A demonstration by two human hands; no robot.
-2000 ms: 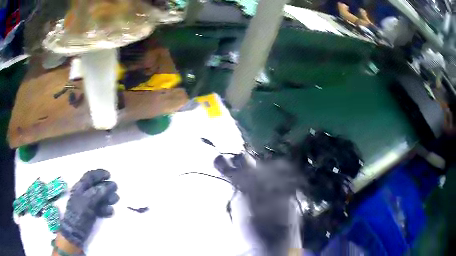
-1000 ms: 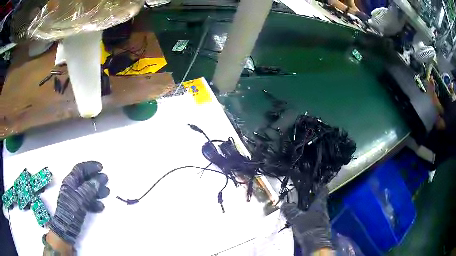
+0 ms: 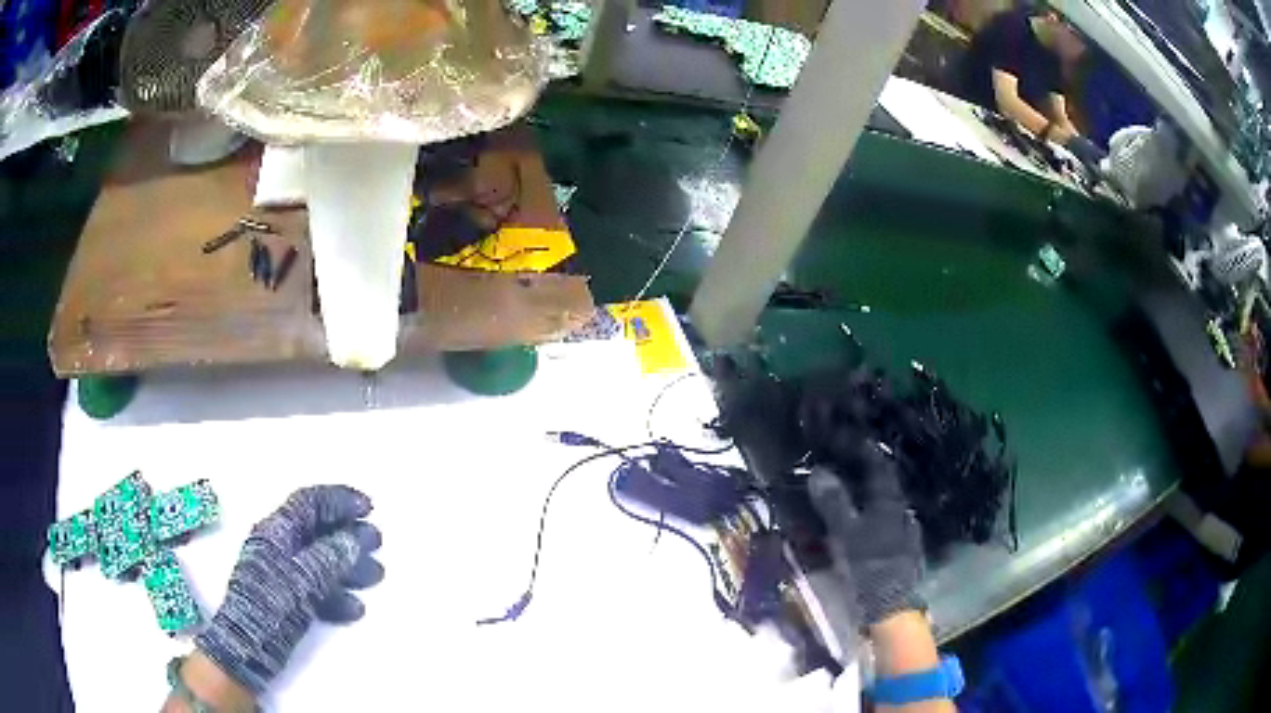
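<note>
My left hand (image 3: 300,582), in a grey-black striped knit glove, rests on the white sheet (image 3: 418,557) with curled fingers; I see nothing in it. Several green circuit boards (image 3: 128,527) lie in a loose group to its left. My right hand (image 3: 871,536), in a dark glove, lies on the near side of the black cable bundle (image 3: 927,432). Its fingertips merge with the dark cables, so I cannot tell whether it grips any. A thin black cable (image 3: 547,515) curves across the sheet, its end near the middle.
A white tapering machine column (image 3: 360,265) with a thin tip hangs over the sheet's back edge, before a wooden base (image 3: 140,314) holding short dark rods. A slanted grey post (image 3: 802,174) stands on the dark-green surface (image 3: 976,279). A person (image 3: 1031,84) sits far right. Blue bins are at lower right.
The whole view has shifted. My right hand has moved up and further onto the cable bundle, which is spread differently. The cable on the sheet lies in a changed curve. My left hand stays beside the boards.
</note>
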